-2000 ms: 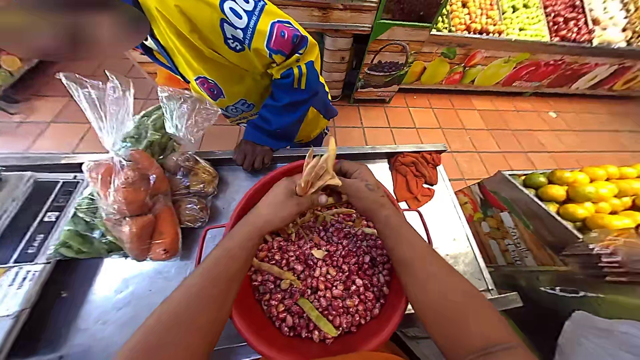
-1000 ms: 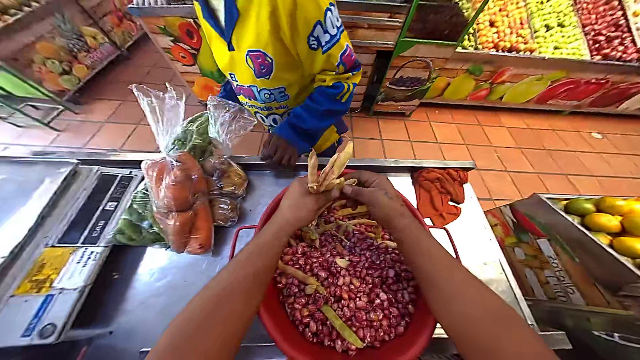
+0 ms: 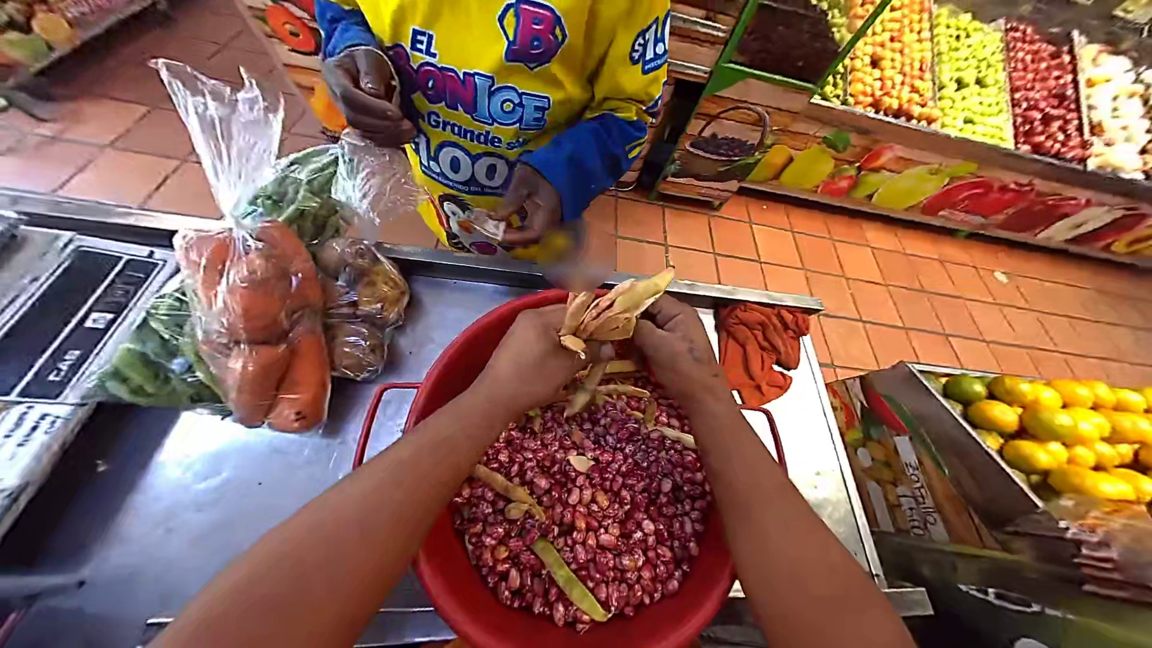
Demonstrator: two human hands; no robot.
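A red plastic tub (image 3: pixel 447 576) with side handles holds many red speckled beans (image 3: pixel 603 504). Several dry pods lie on the beans, among them a greenish pod (image 3: pixel 569 580) near the front. Over the tub's far part, my left hand (image 3: pixel 537 353) is closed around a bunch of dry, pale bean pods (image 3: pixel 607 317). My right hand (image 3: pixel 675 346) is beside it, touching the right side of the bunch; its fingertips are partly hidden behind the pods, so what it grips is unclear.
Bagged carrots (image 3: pixel 261 315), bagged potatoes (image 3: pixel 360 306) and leafy greens (image 3: pixel 157 360) stand left on the metal counter (image 3: pixel 225 504). An orange cloth (image 3: pixel 760 351) lies right of the tub. Across the counter stands a person in a yellow shirt (image 3: pixel 486 99). Yellow fruit (image 3: pixel 1062 423) fills a crate at right.
The person across the counter has lifted both hands, one of which rested at the counter's edge before. My hands stay over the tub with the pods. The view has shifted.
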